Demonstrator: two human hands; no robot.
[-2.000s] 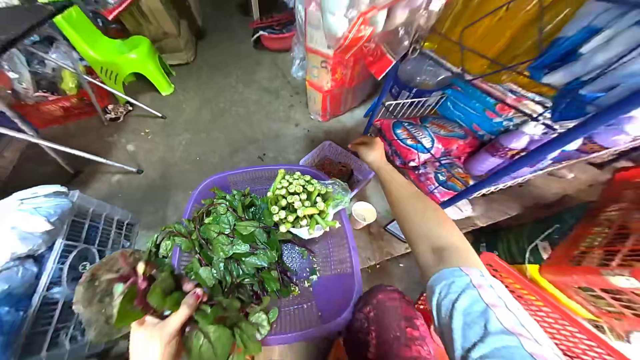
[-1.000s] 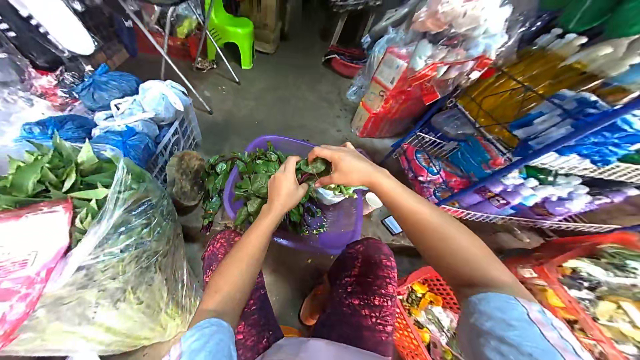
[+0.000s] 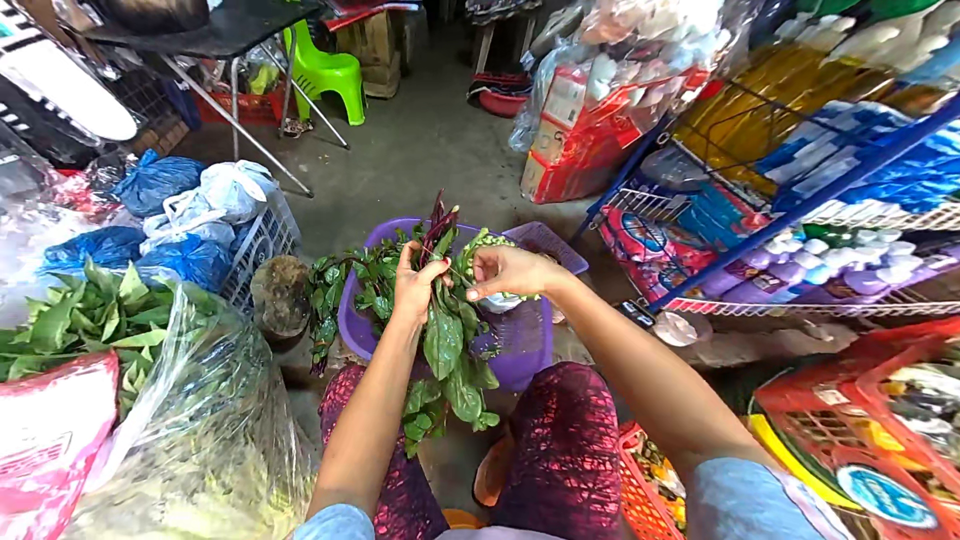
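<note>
My left hand (image 3: 421, 283) grips a bunch of leafy greens (image 3: 450, 349) by its reddish stems, with the leaves hanging down over the near rim of a purple plastic basin (image 3: 531, 337). Beside it, my right hand (image 3: 517, 271) has thumb and fingertips pinched near the stems; whether something thin is between them is hard to tell. More greens (image 3: 327, 300) lie in the basin and droop over its left side. Cut green stalks (image 3: 484, 244) in a bundle sit in the basin, partly behind my right hand. A small purple basket (image 3: 564, 251) stands beyond the basin's right side.
At left are a stone or wood block (image 3: 280, 296), a grey crate (image 3: 279, 236) with tied bags, and a large clear bag of leaves (image 3: 217, 405). A blue-framed wire rack (image 3: 795, 217) of packaged goods stands right, above red crates (image 3: 825, 420). A green chair (image 3: 330, 75) is ahead.
Both hands were close together over the basin's greens a second ago; now they are apart, and the bunch hangs leaves-down from my left hand. Earlier, my right hand was at the small purple basket.
</note>
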